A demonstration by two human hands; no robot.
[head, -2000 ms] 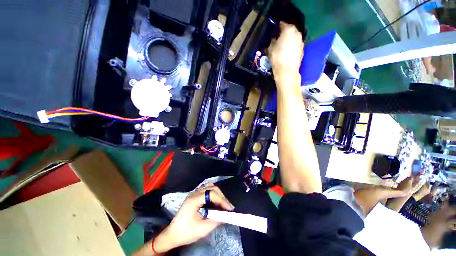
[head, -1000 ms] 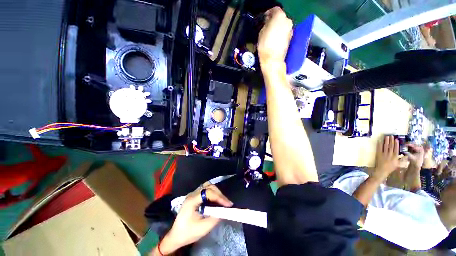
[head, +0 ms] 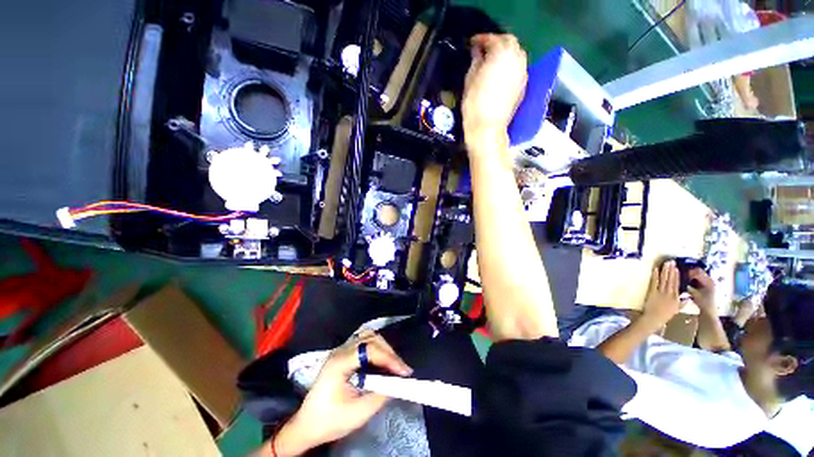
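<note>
My left hand (head: 344, 388), with a dark ring and red wrist cord, holds a flat white strip (head: 419, 393) low in the view. My right arm reaches up the middle, and my right hand (head: 495, 89) is at the far end of the black housings, beside the blue-and-white screw feeder (head: 571, 107). Its fingers are curled against something dark, and I cannot tell whether they grip it. A large black housing (head: 170, 178) holds a white motor disc (head: 244, 177); its coloured leads end in a white connector (head: 66, 217). Smaller-looking housings (head: 388, 183) with motors stand alongside.
A thick black electric screwdriver (head: 687, 153) lies across the right, its tip near the feeder. More black housings (head: 629, 219) stand on the tan bench (head: 607, 284). A co-worker in white (head: 687, 375) works at right. An open carton (head: 116, 393) and red stools (head: 278, 317) are at lower left.
The view shifted left and then partly back. My right hand has come down slightly from a dark thing at the housings' far end. My left hand still holds the strip. The co-worker's head has come into view.
</note>
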